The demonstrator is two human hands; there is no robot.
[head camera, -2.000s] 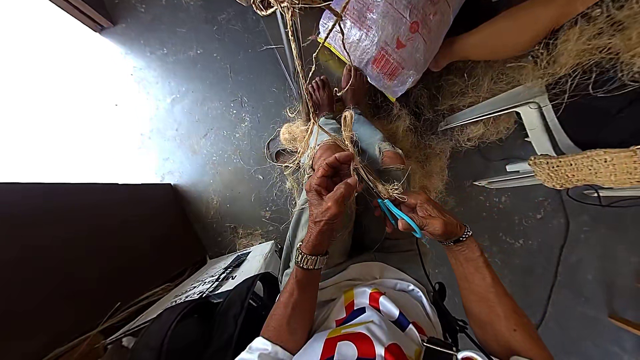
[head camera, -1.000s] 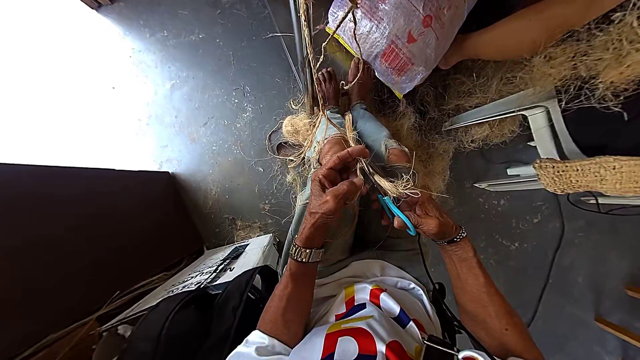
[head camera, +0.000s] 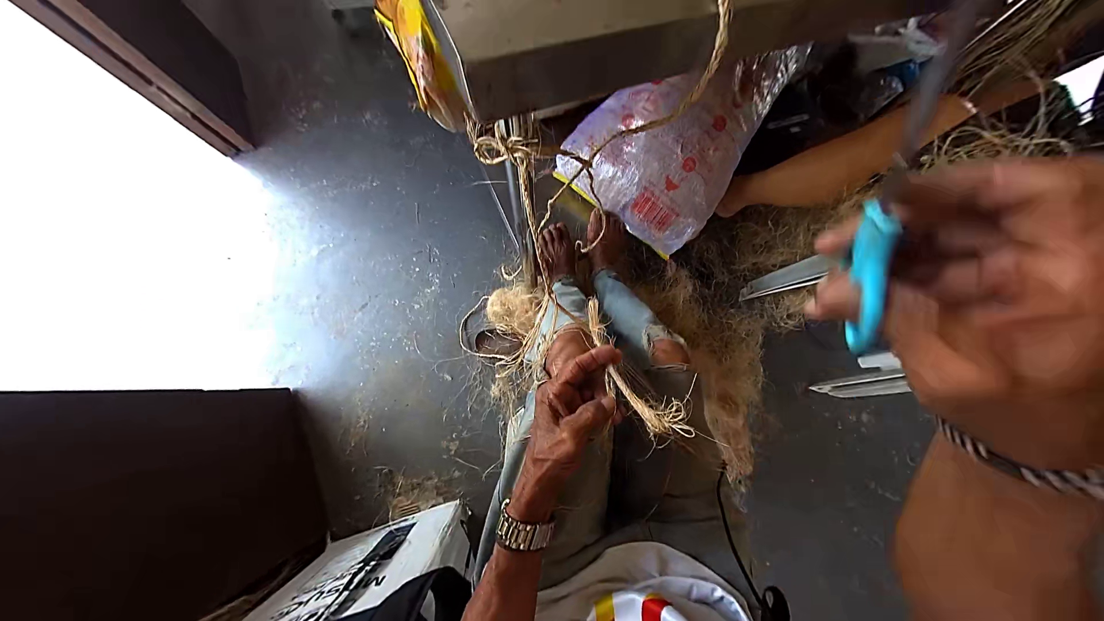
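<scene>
My left hand (head camera: 569,414), with a metal watch at its wrist, holds a bundle of straw-coloured plant fibre (head camera: 642,404) over my lap. The bundle's frayed end sticks out to the right of my fingers. Large and blurred at the right edge, my right hand (head camera: 992,276) has scissors with light blue handles (head camera: 871,276) on its fingers, their dark blades pointing up. A twisted fibre rope (head camera: 638,131) is knotted around a metal post and hangs in loops above my feet.
A printed plastic sack (head camera: 664,164) lies beyond my feet, below a table edge (head camera: 586,69). Another person's leg (head camera: 845,155) reaches in from the right. Loose fibre (head camera: 724,371) covers the floor beside my legs. A white box (head camera: 414,552) stands at lower left.
My right hand with the scissors has moved away from the fibre bundle, up and to the right, close to the camera. My left hand stays at the bundle. The view has shifted, showing the table edge.
</scene>
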